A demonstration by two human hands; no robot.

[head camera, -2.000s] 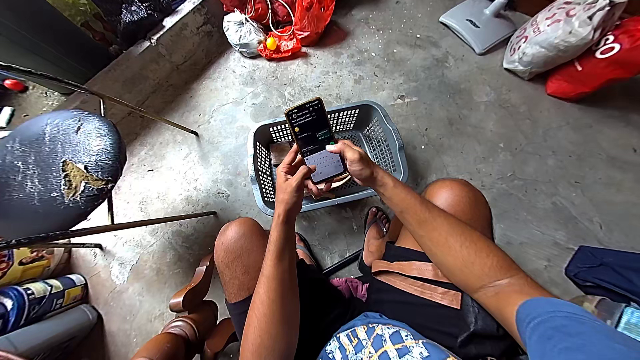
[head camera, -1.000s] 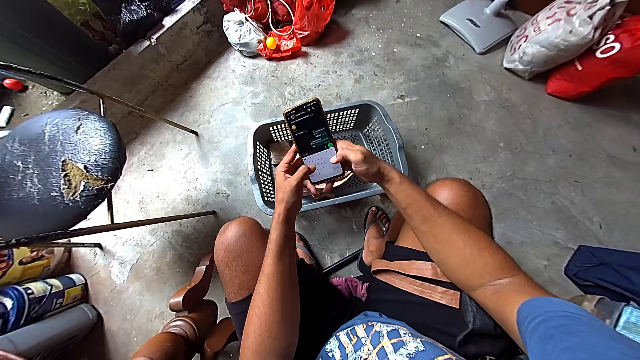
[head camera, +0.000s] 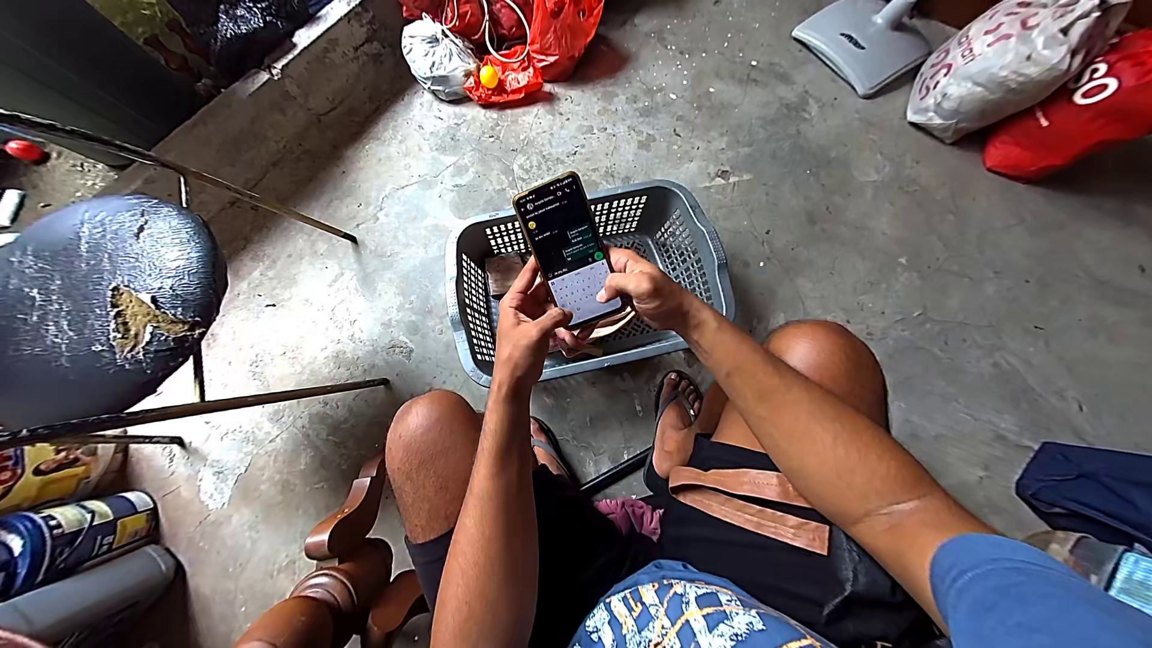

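Both my hands hold a smartphone above a grey plastic basket. My left hand grips its lower left side, thumb by the on-screen keyboard. My right hand supports the lower right side, its thumb over the keys. The screen shows a dark chat with a light keyboard below. Inside the basket, partly hidden by the phone and hands, lie a brown block-like piece and some pale, curved items. A tan strap lies folded across my lap on the dark shorts.
A stool with a torn, dark padded seat stands at the left, its metal legs reaching toward the basket. Red and white plastic bags lie at the top, more bags and a grey floor-tool head at upper right. Turned wooden furniture is near my left knee.
My thumbs have shifted slightly over the keyboard, and the chat on the screen has changed. Both hands still hold the phone over the basket.
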